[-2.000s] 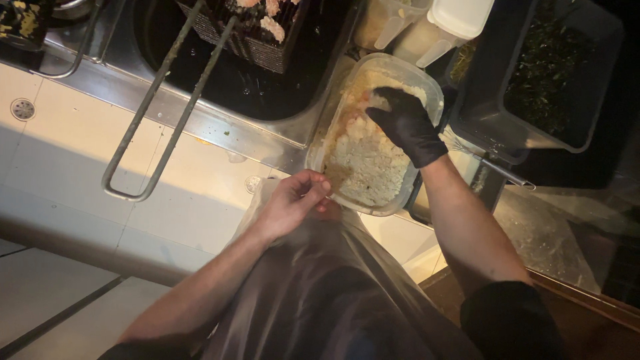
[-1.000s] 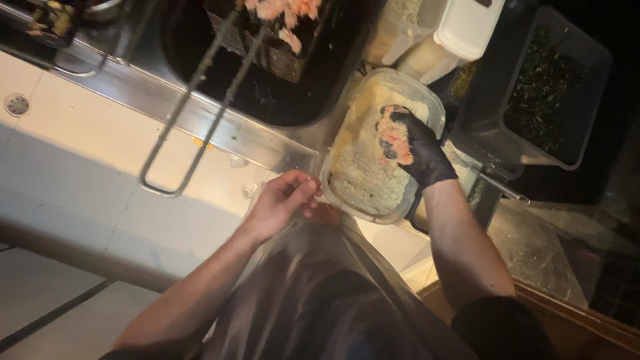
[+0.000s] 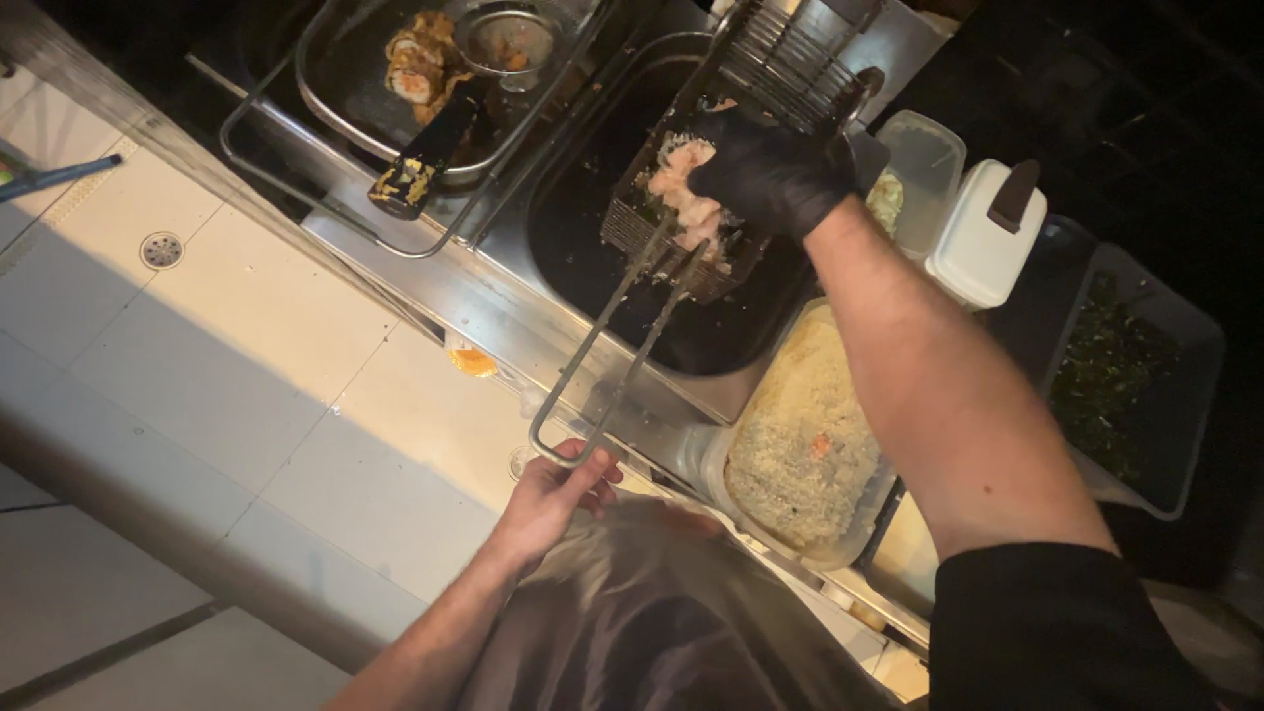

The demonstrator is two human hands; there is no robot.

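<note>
My right hand (image 3: 770, 178), in a black glove, is over the wire fryer basket (image 3: 627, 232), against pink, crumb-flecked food pieces (image 3: 686, 193); the glove hides whether its fingers grip any. The basket sits over the dark fryer well, and its long metal handle (image 3: 583, 360) slants down toward me. My bare left hand (image 3: 578, 484) is at the handle's looped end, thumb and fingers around the metal. Right of the fryer stands a plastic tub of pale crumbs (image 3: 805, 444) with one small orange-pink bit on top.
At the upper left, a metal tray (image 3: 326, 109) holds browned fried pieces (image 3: 420, 64), a small strainer (image 3: 509, 44) and a black-handled tool (image 3: 425, 153). A white-lidded container (image 3: 987, 232) and a tub of chopped greens (image 3: 1116, 375) stand at the right. A steel counter edge (image 3: 464, 296) runs below the fryer.
My right hand has moved from the crumb tub, where it held pink food, to the fryer basket. My left hand has come to the basket handle. The view has shifted left.
</note>
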